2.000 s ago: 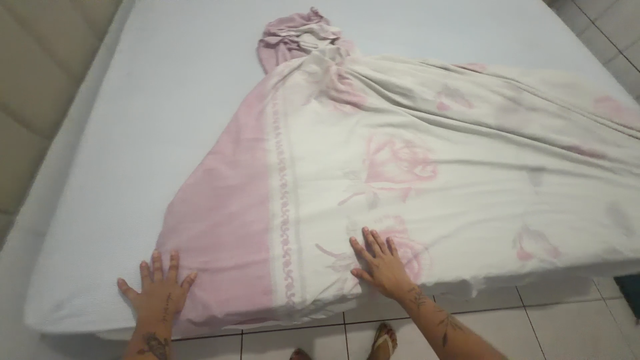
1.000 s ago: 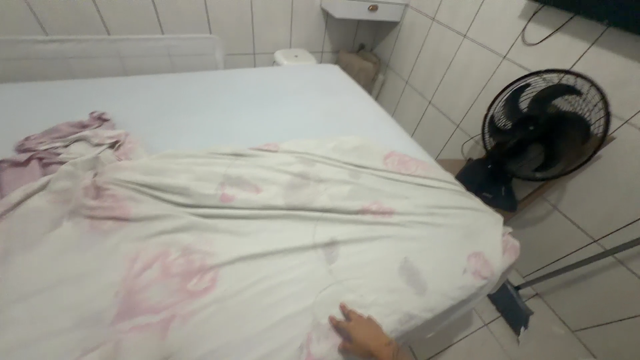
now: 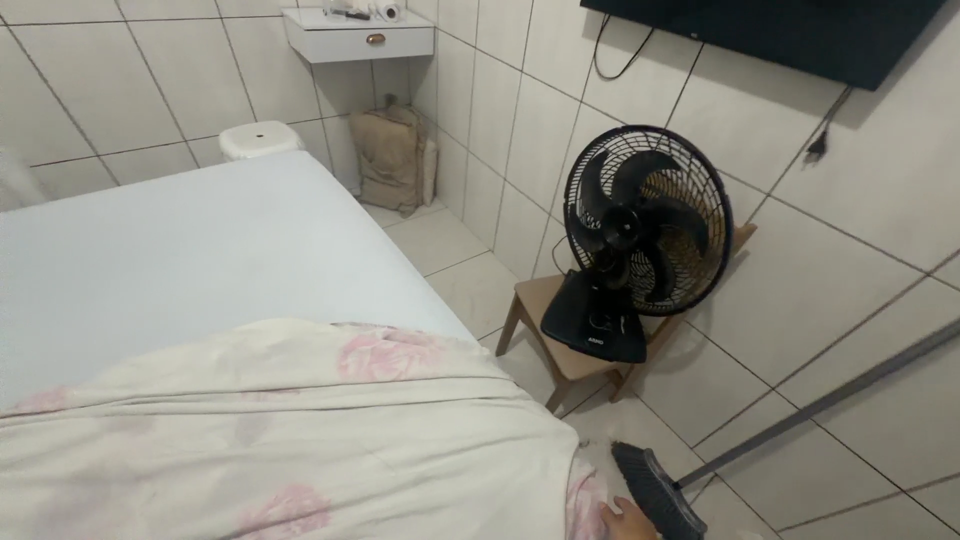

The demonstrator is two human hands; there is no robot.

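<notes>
A cream floral sheet (image 3: 420, 450) with pink roses lies in long folds over the near part of the mattress (image 3: 225, 240), which has a pale blue-white cover. At the near right corner the sheet hangs over the side. My right hand (image 3: 628, 519) is at the bottom edge of the view, its fingers touching the hanging pink-patterned cloth; most of the hand is cut off, so whether it grips the cloth cannot be told. My left hand is out of view.
A black fan (image 3: 637, 225) stands on a wooden chair (image 3: 551, 300) right of the bed. A broom (image 3: 660, 487) leans near the corner. Farther back are a white stool (image 3: 260, 139), a brown bundle (image 3: 390, 157) and a wall drawer (image 3: 360, 43). A television (image 3: 787, 26) hangs on the tiled wall.
The view has swung right to the bed's corner. My right hand has moved from the top of the sheet to its hanging corner. My left hand, flat on the sheet's pink border earlier, has left the view.
</notes>
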